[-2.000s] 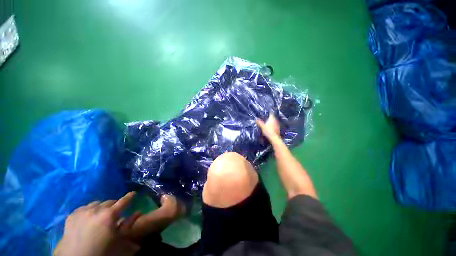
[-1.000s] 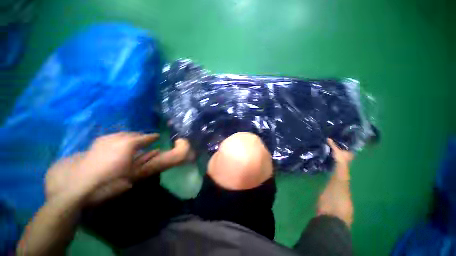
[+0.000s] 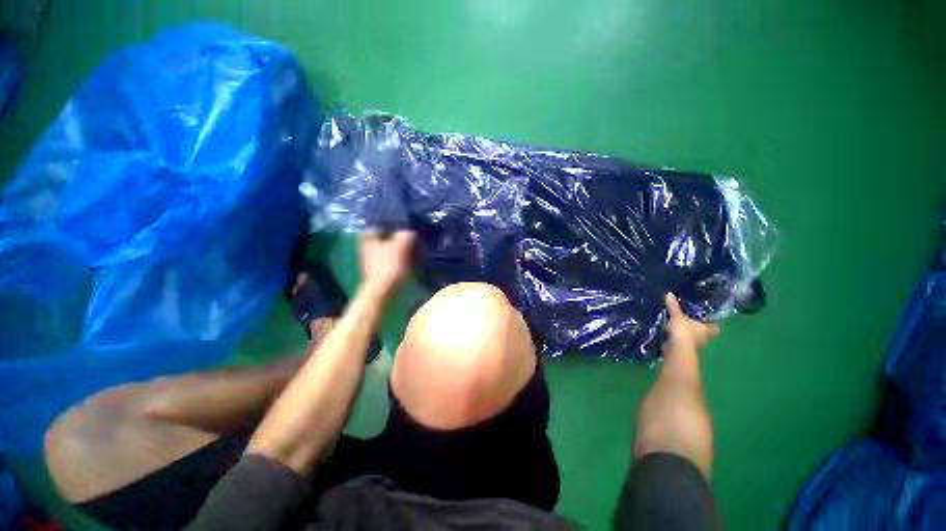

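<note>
Dark garments in shiny clear film (image 3: 612, 228) lie lengthwise on the green floor in front of my knee. My left hand (image 3: 387, 259) grips the near edge of the film-wrapped garments at their left part; its fingers are closed on the film. My right hand (image 3: 687, 324) holds the near right corner, thumb on top and fingers partly hidden under it. A dark hook or round piece (image 3: 751, 298) pokes out at the right end. A large blue plastic bag (image 3: 192, 135) lies bulging at the left, touching or close to the garments' left end.
The glossy green floor (image 3: 498, 62) surrounds the garments. More blue bags (image 3: 923, 353) stand at the right edge, and another blue one shows at the far left edge. My bare knee (image 3: 467, 353) is close in front of the garments, and my foot is near the blue bag.
The garments have turned from slanting to nearly straight across. My left hand has moved from above the near left side onto the film and closed. My right hand has moved to the right corner.
</note>
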